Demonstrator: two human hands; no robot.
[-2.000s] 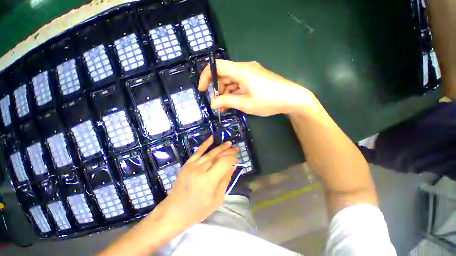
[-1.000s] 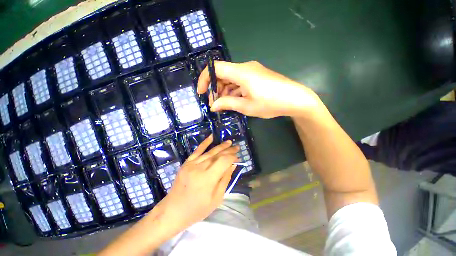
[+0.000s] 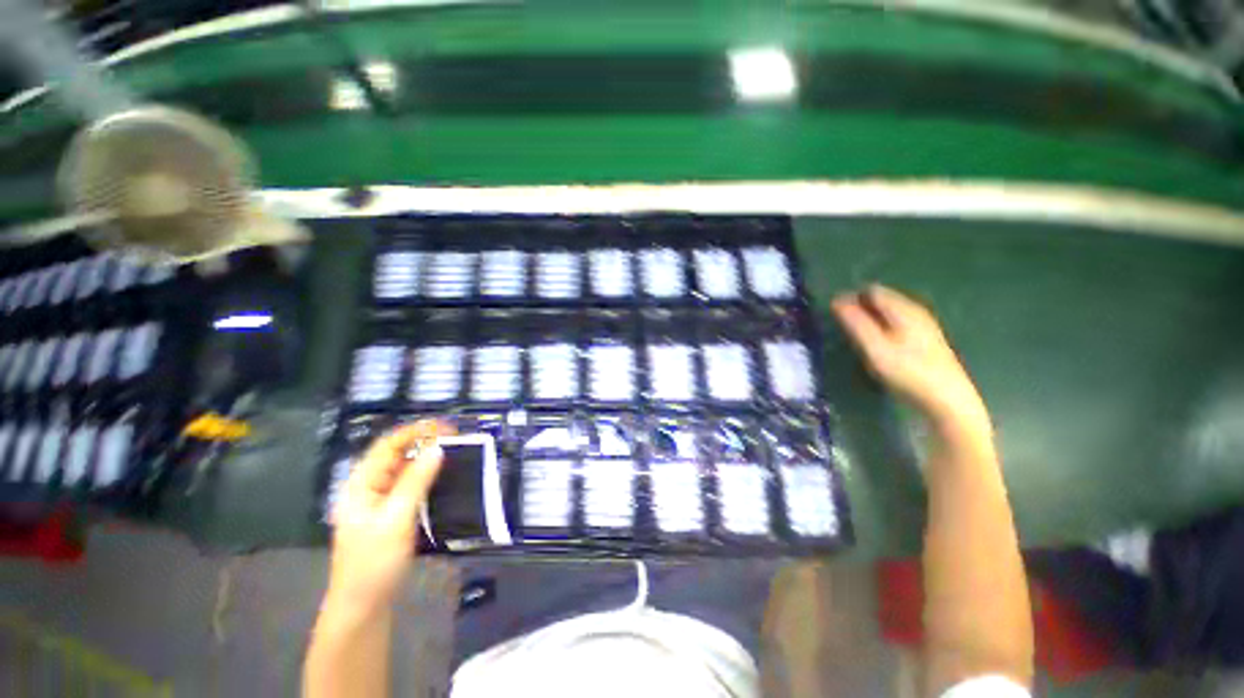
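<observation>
A large black blister tray (image 3: 587,322) lies in front of me, its three rows of pockets holding parts with pale blocks. My left hand (image 3: 375,505) holds a dark rectangular part with a white edge (image 3: 464,494) over the tray's front left corner. The part hides some pockets beneath it. My right hand (image 3: 907,348) is just right of the tray, above the green mat, fingers curled. The picture is blurred there, and I cannot tell whether a thin tool is in it.
A round fan (image 3: 157,181) stands at the back left. Below it are a glossy black slab (image 3: 243,341) and an orange-yellow item (image 3: 216,428). Another filled tray (image 3: 82,355) lies at the far left. A pale rail (image 3: 682,201) edges the green conveyor (image 3: 546,123) behind the tray.
The view has swung round and shows the whole tray. My left hand is at the tray's front left with the white-edged part. My right hand has left the tray, and its black pen-like tool no longer shows.
</observation>
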